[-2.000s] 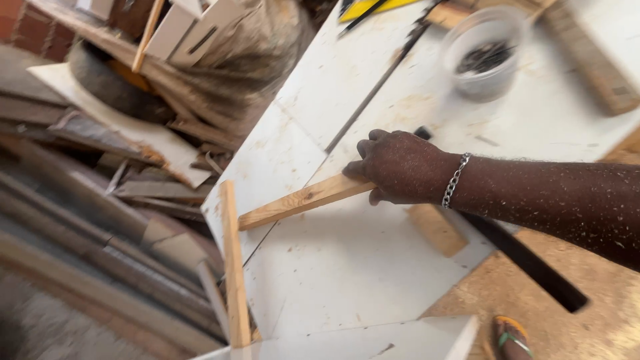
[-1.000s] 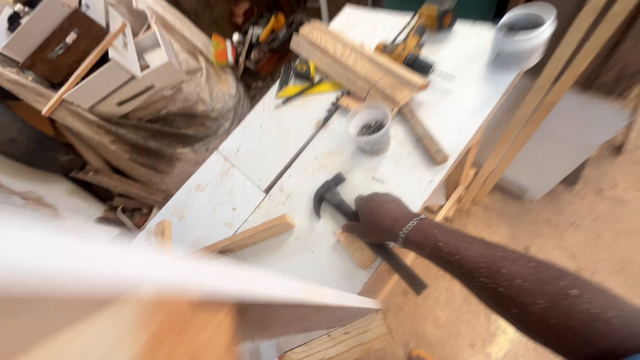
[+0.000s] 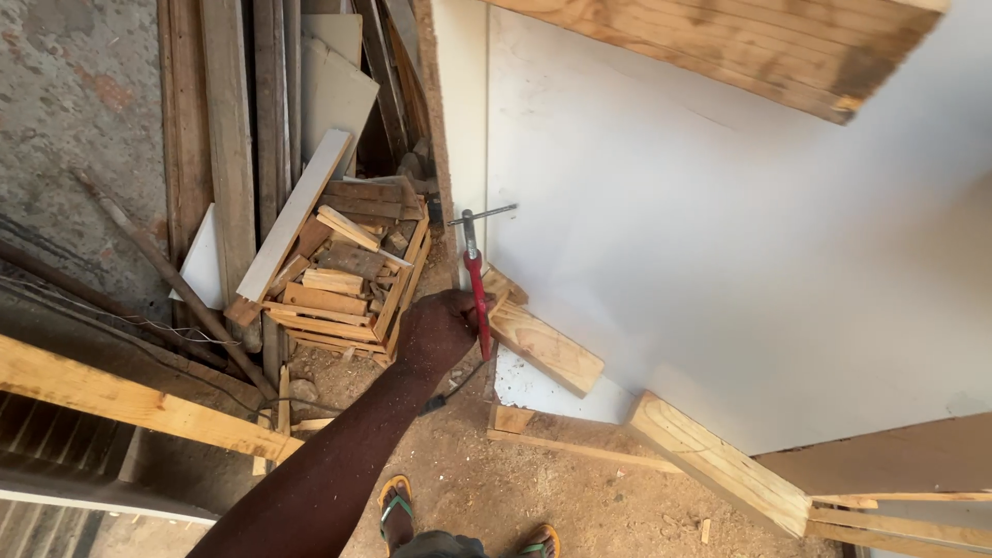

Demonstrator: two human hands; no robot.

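My left hand (image 3: 438,329) reaches up from the lower left, its fingers closed around the red frame of a clamp (image 3: 477,298). The clamp's metal screw and crossbar point upward beside the edge of a large white panel (image 3: 682,256). Just right of my fingers, a short wooden block (image 3: 549,347) lies at an angle against the panel. A second wooden block (image 3: 717,465) is lower right, along the panel's bottom edge. The clamp's jaws are partly hidden by my fingers and the wood. My right hand is out of view.
A slatted wooden crate (image 3: 395,310) of offcuts stands left of the panel, with tall boards (image 3: 229,155) leaning behind it. A thick timber piece (image 3: 744,46) crosses the top right. A wooden beam (image 3: 139,407) crosses the lower left. My sandalled feet are on the dusty floor (image 3: 457,465).
The view has swung away from the white tabletop. My right hand, on a wood strip and then on a hammer, has left view. My left hand has appeared with the red clamp.
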